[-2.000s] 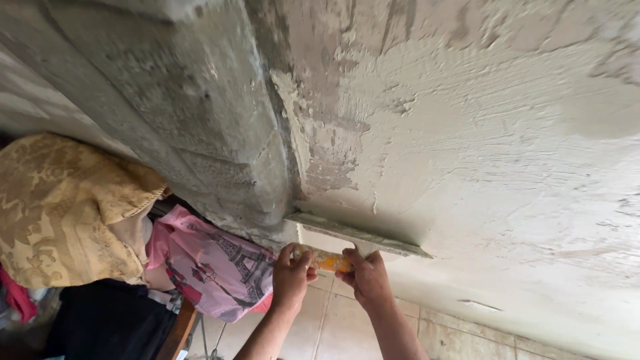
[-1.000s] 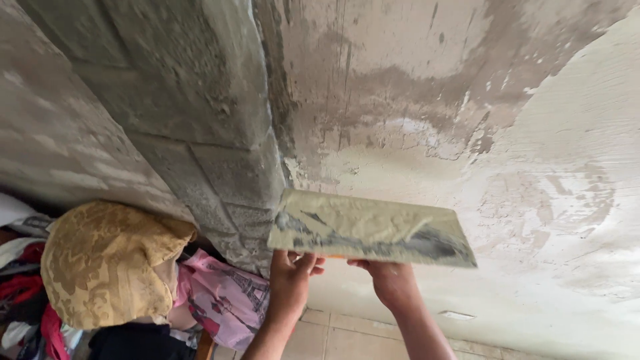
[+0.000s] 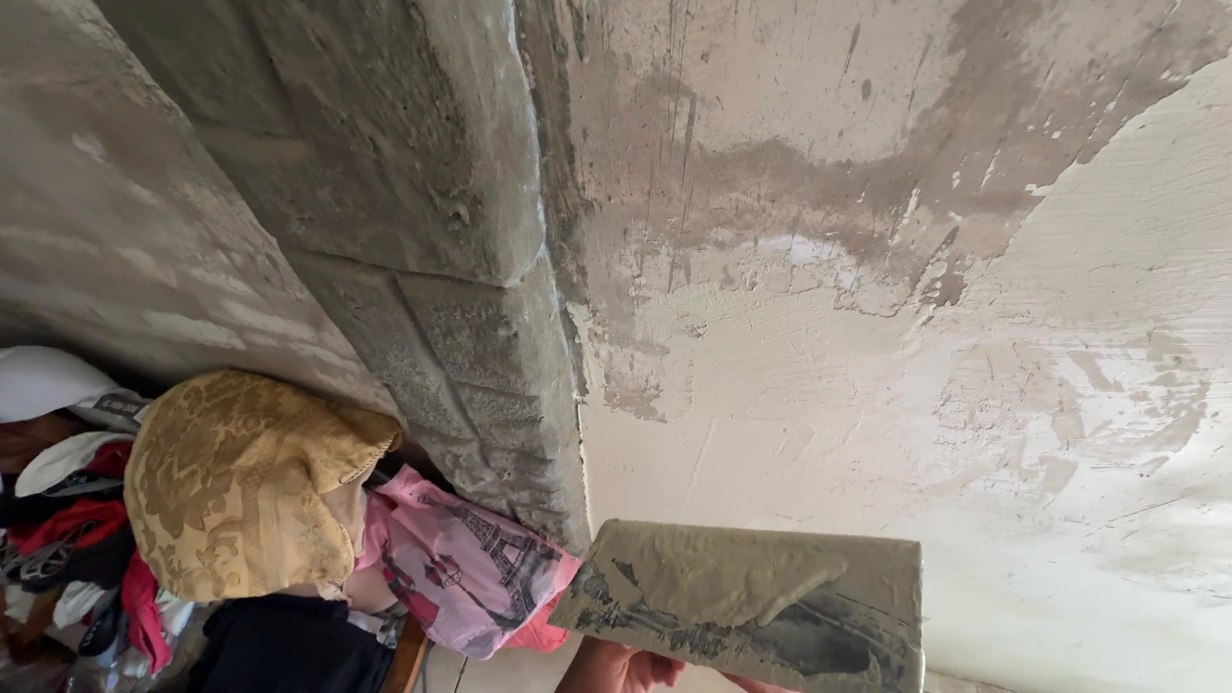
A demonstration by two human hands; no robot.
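A rectangular plastering trowel (image 3: pixel 746 602), its blade face smeared with wet grey-beige plaster, is held low at the bottom of the view. Below its left part shows my left hand (image 3: pixel 626 666), fingers curled behind the blade. Only a sliver of my right hand (image 3: pixel 760 684) appears under the blade's lower edge. The trowel's handle is hidden by the blade, so each hand's exact grip cannot be seen. Beyond the trowel rises the wall (image 3: pixel 751 443), with fresh cream plaster low and right and a rough, stained brownish area above. The blade appears apart from the wall.
A grey cement pillar (image 3: pixel 452 318) with carved grooves runs along the wall's left side. At lower left are a gold patterned cloth (image 3: pixel 241 491), a pink bag (image 3: pixel 472 568) with a tower print, dark cloth (image 3: pixel 289 645), a white cap (image 3: pixel 48 383) and piled clothes. Floor tiles show at the bottom.
The trowel was edge-on near the wall, with both hands on its orange handle; its plaster-smeared face then turned into view. Hands and trowel now sit lower in the view, which has shifted upward.
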